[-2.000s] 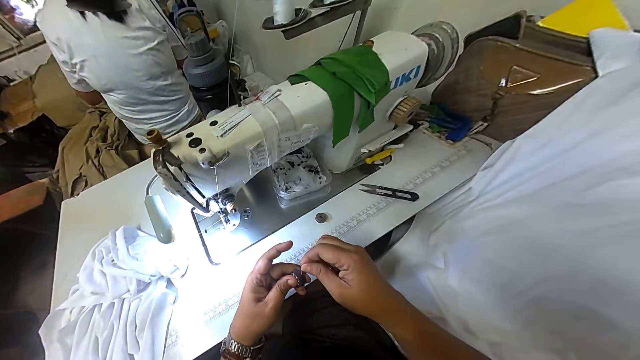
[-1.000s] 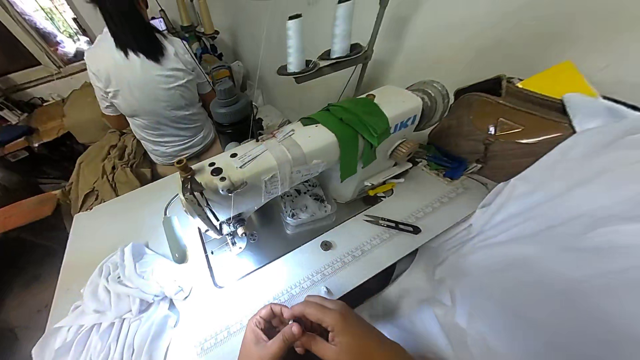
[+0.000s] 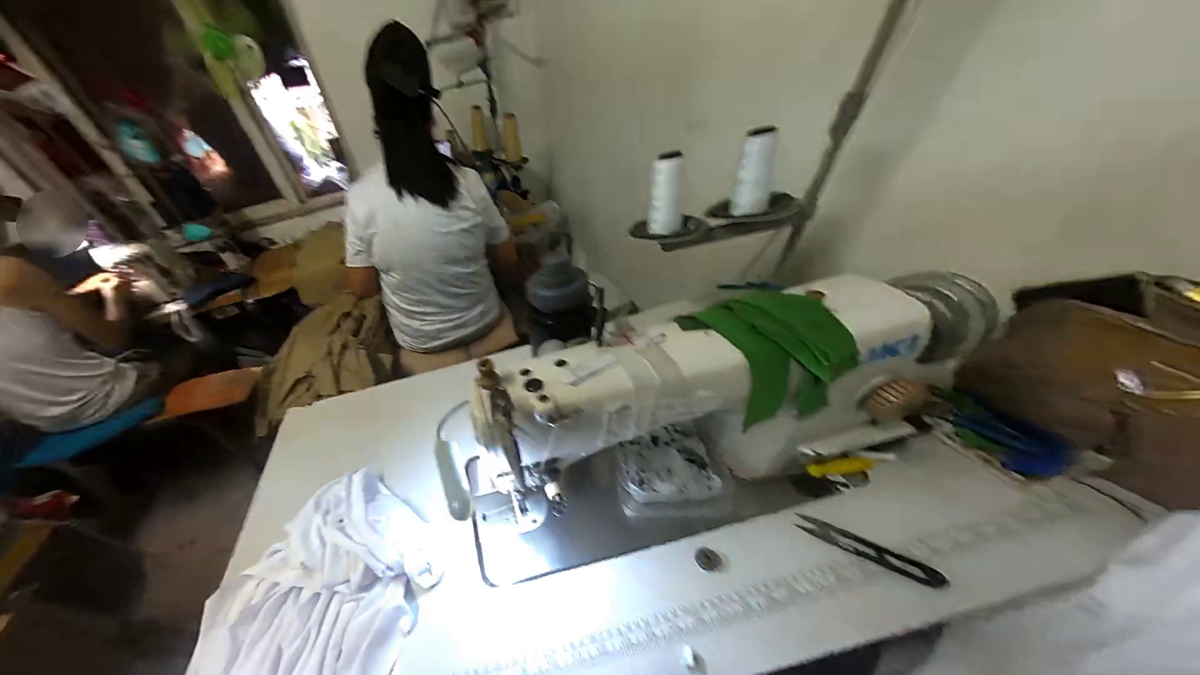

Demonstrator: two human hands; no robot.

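Observation:
Neither my left hand nor my right hand shows in the head view. A white industrial sewing machine (image 3: 647,384) stands on the white table, its lamp lighting the needle area. Green cloth (image 3: 783,342) hangs over its arm. A clear plastic tub (image 3: 667,469) with dark and white bits sits beneath the arm. Black thread snips (image 3: 877,551) lie near a small round metal part (image 3: 709,560), likely a bobbin. A small pale object (image 3: 691,658) rests at the table's front edge. White gathered fabric (image 3: 328,572) is heaped at the left, and more white cloth (image 3: 1087,609) lies at lower right.
Two white thread cones (image 3: 667,194) stand on a rack behind the machine. A printed measuring tape (image 3: 694,614) runs along the table. A brown bag (image 3: 1069,375) is at the right. One person (image 3: 427,244) sits beyond the table with their back turned; another (image 3: 56,328) sits far left.
Both hands, close together at the table's front edge in the earlier frames, are out of view. The view has swung upward and left.

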